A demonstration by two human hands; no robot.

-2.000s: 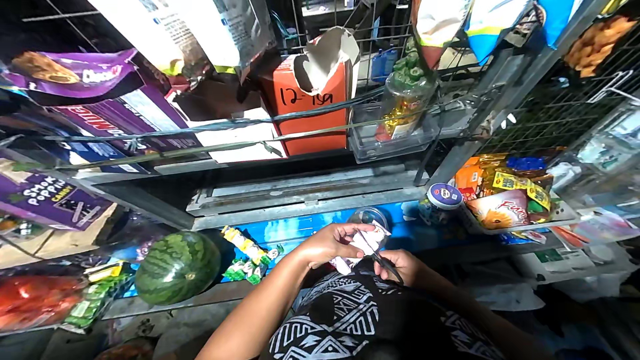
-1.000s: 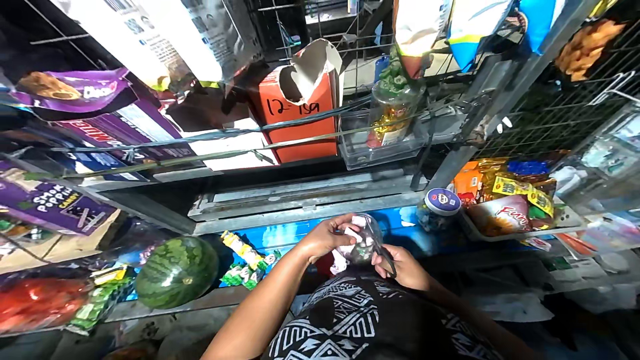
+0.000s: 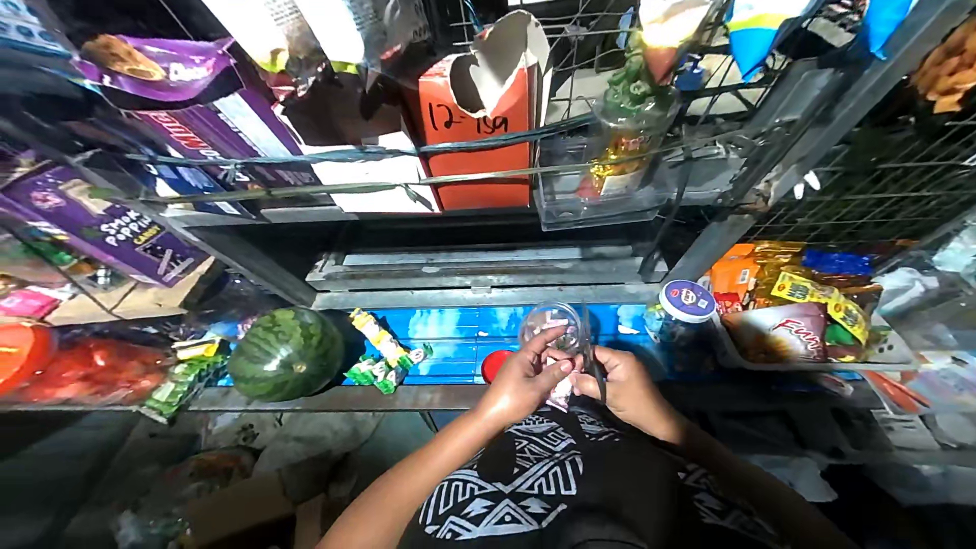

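Note:
My left hand [image 3: 526, 379] pinches a small pink-and-white wrapper [image 3: 560, 387] in its fingers, close against my shirt. Right beside it, my right hand [image 3: 621, 387] is closed around a dark, narrow tool [image 3: 594, 358], perhaps scissors, its blade end pointing up. Just beyond both hands a clear plastic jar [image 3: 550, 324] rests on the blue surface, with pinkish pieces visible through it. A red round lid [image 3: 496, 366] lies left of the jar, partly behind my left hand.
A watermelon [image 3: 287, 354] and green-and-yellow candy packets [image 3: 381, 354] are on the blue counter [image 3: 450, 328] at left. At right are a purple-lidded jar [image 3: 687, 302] and a white tray [image 3: 808, 365] of snack packets. Above, a wire rack holds an orange box [image 3: 476, 145].
One second ago both hands were at the clear container; now it stands beyond them, and my left hand holds the wrapper near the dark tool in my right.

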